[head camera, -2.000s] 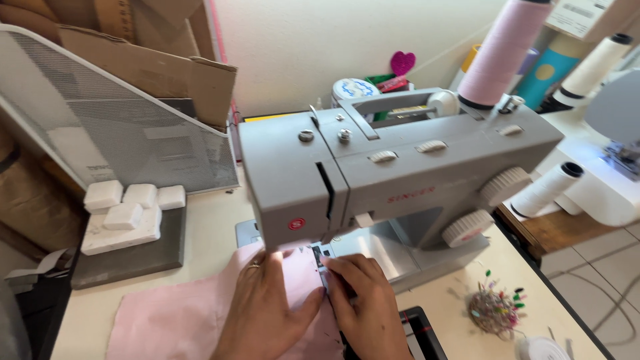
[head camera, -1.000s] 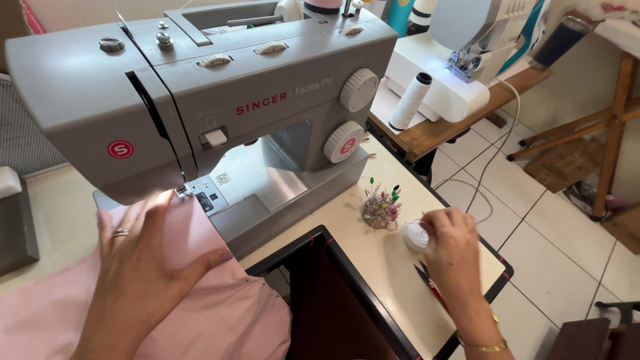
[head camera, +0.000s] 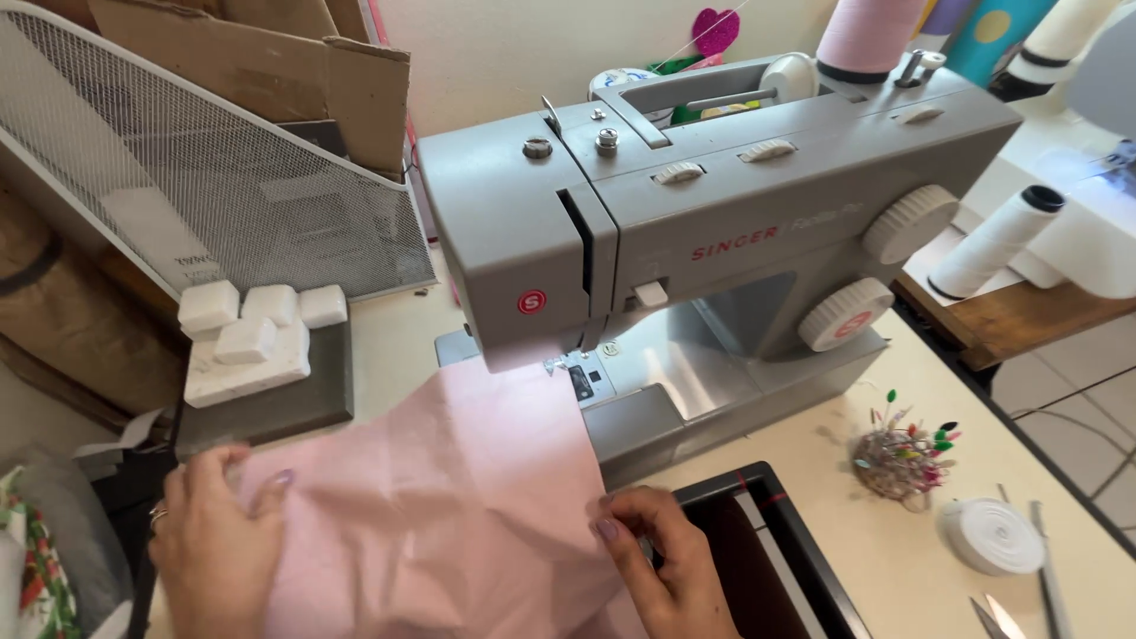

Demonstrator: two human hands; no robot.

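Note:
A piece of pink fabric (head camera: 444,497) lies in front of a grey Singer sewing machine (head camera: 737,222), its far end under the presser foot (head camera: 555,366). My left hand (head camera: 217,541) grips the left edge of the cloth between thumb and fingers. At the right edge, the thumb and forefinger of my right hand (head camera: 666,555) pinch the fabric near the machine's front corner. A large cone of pink thread (head camera: 870,35) stands on top of the machine at the back.
Right of the machine are a pin holder full of pins (head camera: 901,461), a roll of white tape (head camera: 994,535) and scissor blades (head camera: 998,617). A black-rimmed opening (head camera: 799,532) lies in front. White blocks (head camera: 248,337) and a mesh file holder (head camera: 266,195) stand left. Another machine (head camera: 1065,195) is behind right.
My right hand has come back from the white roll to the fabric's right edge. My left hand has moved from beside the presser foot to the cloth's left edge. The view has swung left.

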